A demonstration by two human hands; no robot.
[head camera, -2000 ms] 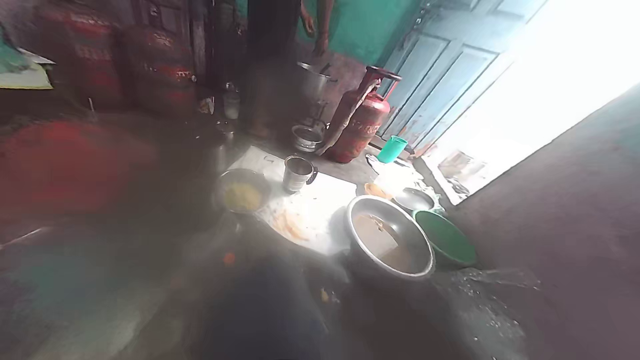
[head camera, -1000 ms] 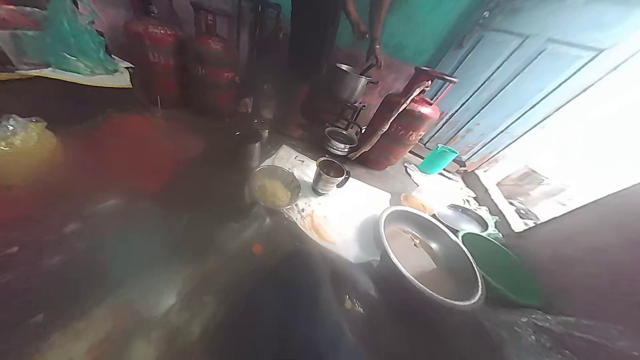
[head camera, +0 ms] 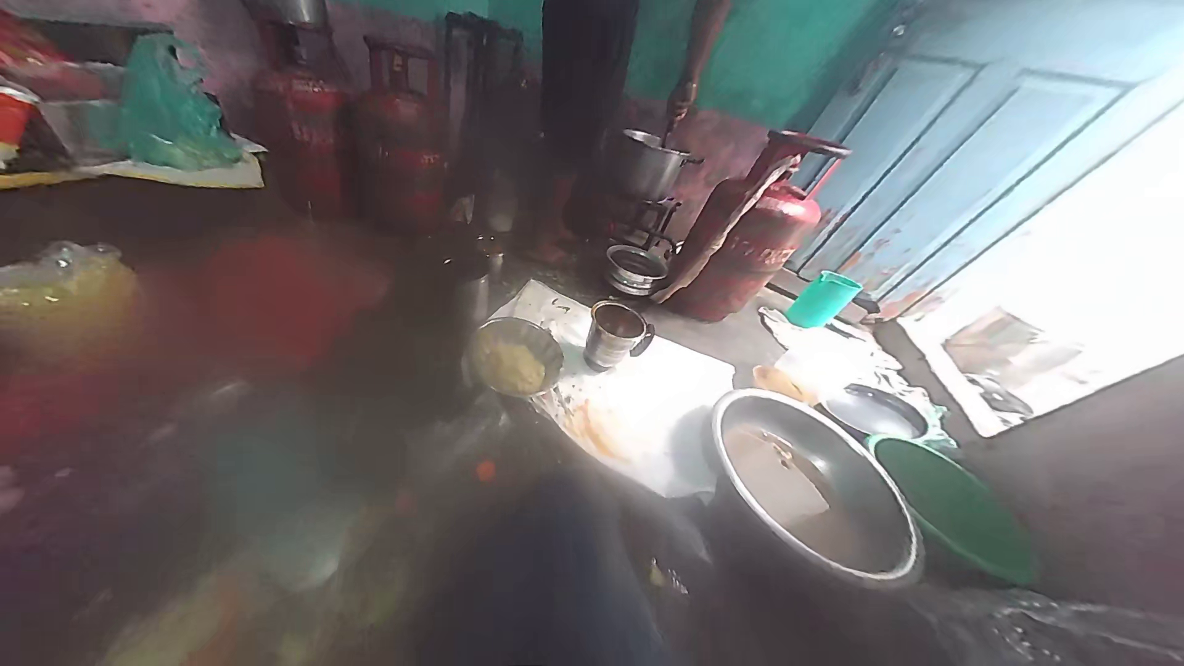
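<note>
Neither of my hands shows; the lower part of the view is hazy and blurred. A metal bowl (head camera: pixel 517 358) with a yellowish content sits at the left edge of a white sheet (head camera: pixel 647 407). On that sheet stands a steel mug (head camera: pixel 615 337) with a dark handle. A large metal basin (head camera: pixel 814 486) holding brownish liquid and something pale is at the sheet's right. Beside it lies a round green tub or lid (head camera: pixel 962 509). Farther back, another person's hand (head camera: pixel 682 100) holds a utensil in a steel pot (head camera: pixel 647 165) on a burner.
A red gas cylinder (head camera: pixel 749 240) stands by the burner, near a turquoise plastic mug (head camera: pixel 822 300). More red cylinders (head camera: pixel 398 153) line the back wall. A green plastic bag (head camera: pixel 171 111) is at the upper left. The blue door (head camera: pixel 962 148) adjoins a bright doorway at the right.
The other person's hand stays above the pot. The view has shifted left, bringing more of the green bag and the yellowish plastic bag into sight.
</note>
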